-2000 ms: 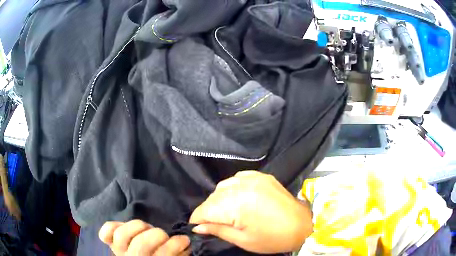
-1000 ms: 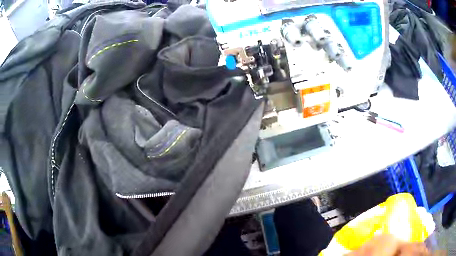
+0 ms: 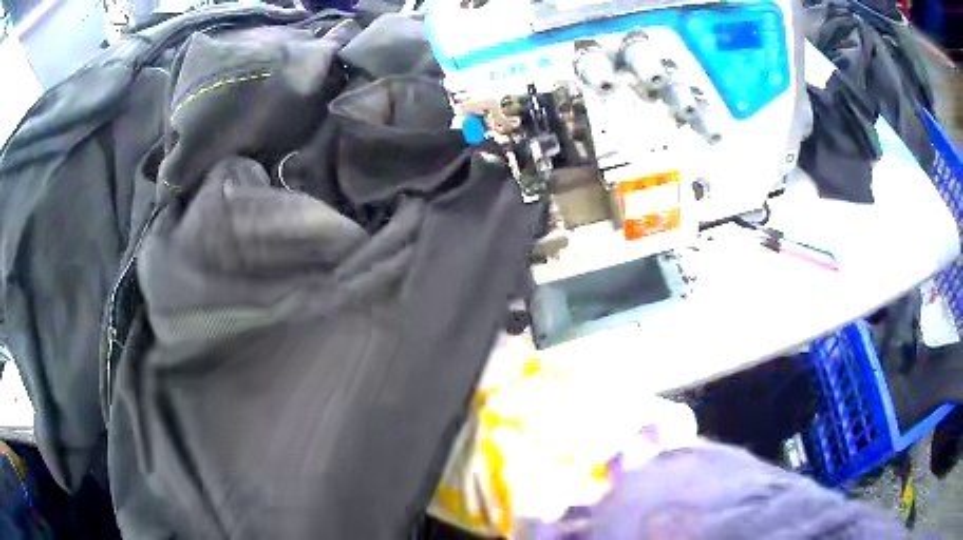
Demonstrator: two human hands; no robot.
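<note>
A heap of dark grey garment point(image 3: 306, 369) covers the left and middle and reaches the needle area point(image 3: 539, 148) of the white and blue overlock machine point(image 3: 750, 148). Its near part is smooth and motion-blurred. Yellow-green topstitching point(image 3: 222, 87) shows on an upper fold. A white and yellow patterned sleeve point(image 3: 549, 443) with a purple sleeve comes in from the lower right and ends at the cloth's right edge. My right hand is hidden at the sleeve's end. My left hand does not show.
An orange and white label point(image 3: 647, 206) is on the machine, above a grey rectangular recess point(image 3: 607, 304). Pink-handled snips point(image 3: 803, 251) lie on the white table point(image 3: 729, 327) at right. A blue plastic crate point(image 3: 845, 406) stands below the table edge. Dark cloth point(image 3: 839, 158) lies behind the machine.
My hands were on the cloth at bottom centre, then went out of sight except for a blurred part at lower right. The right sleeve has moved left. Cloth now covers the zip edge and grey strip.
</note>
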